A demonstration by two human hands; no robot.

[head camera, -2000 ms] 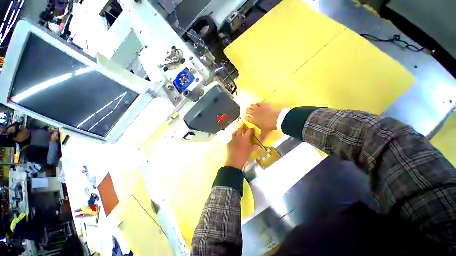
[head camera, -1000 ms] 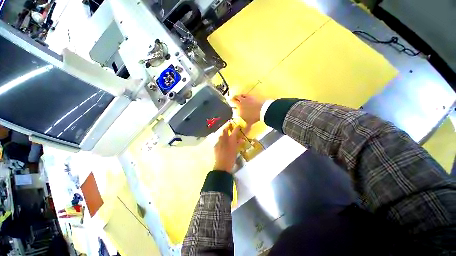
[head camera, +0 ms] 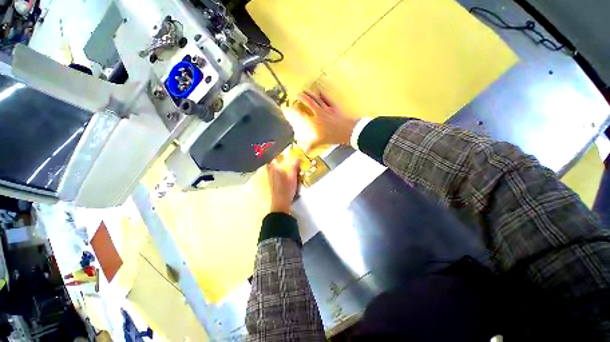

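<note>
A large yellow fabric panel [head camera: 415, 67] with a dark straight line lies right of the grey machine head [head camera: 234, 137]. More yellow fabric [head camera: 207, 234] lies left of my left hand. My left hand [head camera: 283, 186] has its fingertips beside the head's lower tip, on bright yellow material; glare hides whether they pinch it. My right hand [head camera: 326, 124] lies palm down on the yellow fabric just right of the head's tip, fingers slightly apart. A small amber jig piece [head camera: 313, 171] shows between my hands. The needle area is washed out by light.
A control screen [head camera: 40, 140] stands at the left. A brown-red card [head camera: 106, 250], dark blue straps [head camera: 134, 327] and yellow pieces lie on the far white table. A black cable [head camera: 518, 27] lies on the metal bed at the upper right. A yellow piece [head camera: 588, 177] is at the right edge.
The view has moved closer to the machine head. My right hand has flattened and spread over the fabric. My left fingertips have moved in closer under the head's edge.
</note>
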